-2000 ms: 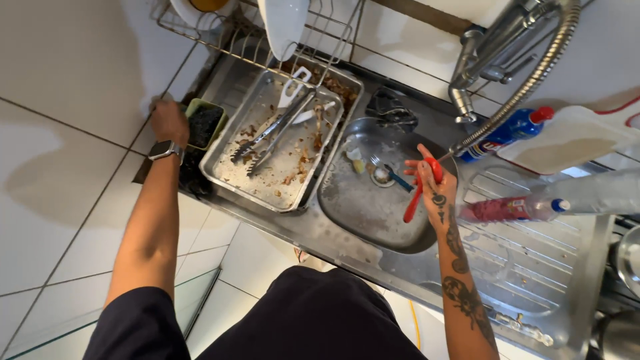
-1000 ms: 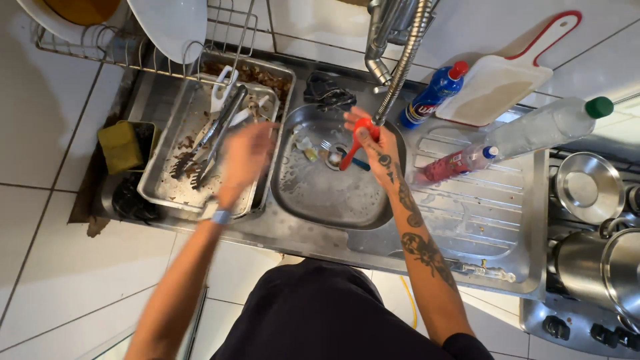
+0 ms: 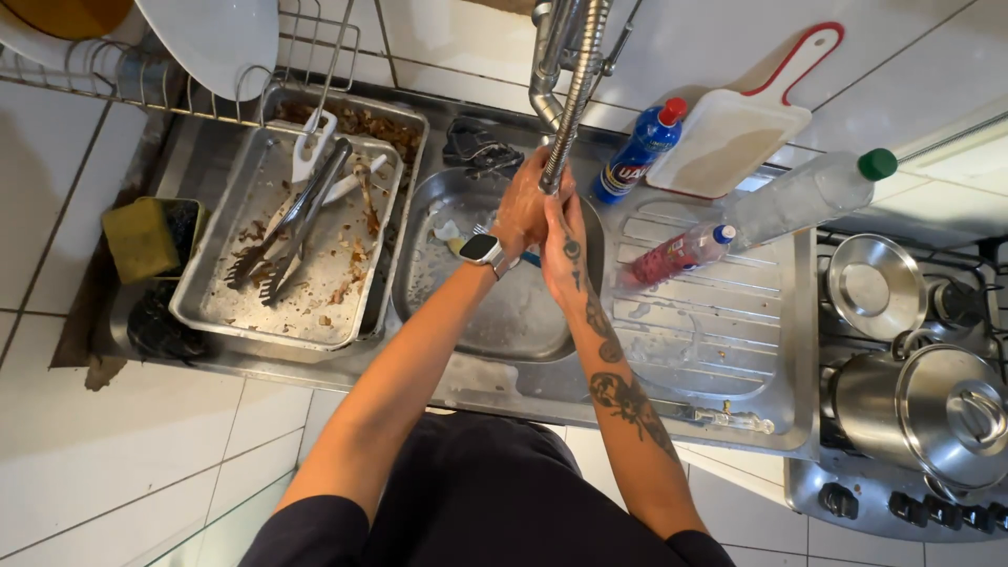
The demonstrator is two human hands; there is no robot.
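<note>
Both my hands are together under the spout of the coiled metal faucet (image 3: 573, 102), above the steel sink basin (image 3: 504, 323). My left hand (image 3: 524, 201), with a watch (image 3: 482, 250) on the wrist, looks wet and touches the right. My right hand (image 3: 565, 228) is partly covered by the left and the spout; the red item it held earlier cannot be seen. Below them, a fork (image 3: 480, 230) and a blue handle (image 3: 531, 258) show in the basin, near food scraps (image 3: 449, 232). A dark wet cloth (image 3: 482, 148) lies at the basin's back edge.
Left of the basin, metal tongs (image 3: 307, 205) lie in a dirty baking tray (image 3: 236, 315) stacked on another. A sponge (image 3: 142, 240) sits at far left, beneath the dish rack (image 3: 197, 110). Bottles (image 3: 642, 150), a cutting board (image 3: 724, 142) and a knife (image 3: 732, 419) are right, beside a stove with a pot (image 3: 874, 409).
My left hand has moved from the sponge holder at far left, across the tray, to my right hand under the spout. The red item seen earlier in my right hand is no longer visible.
</note>
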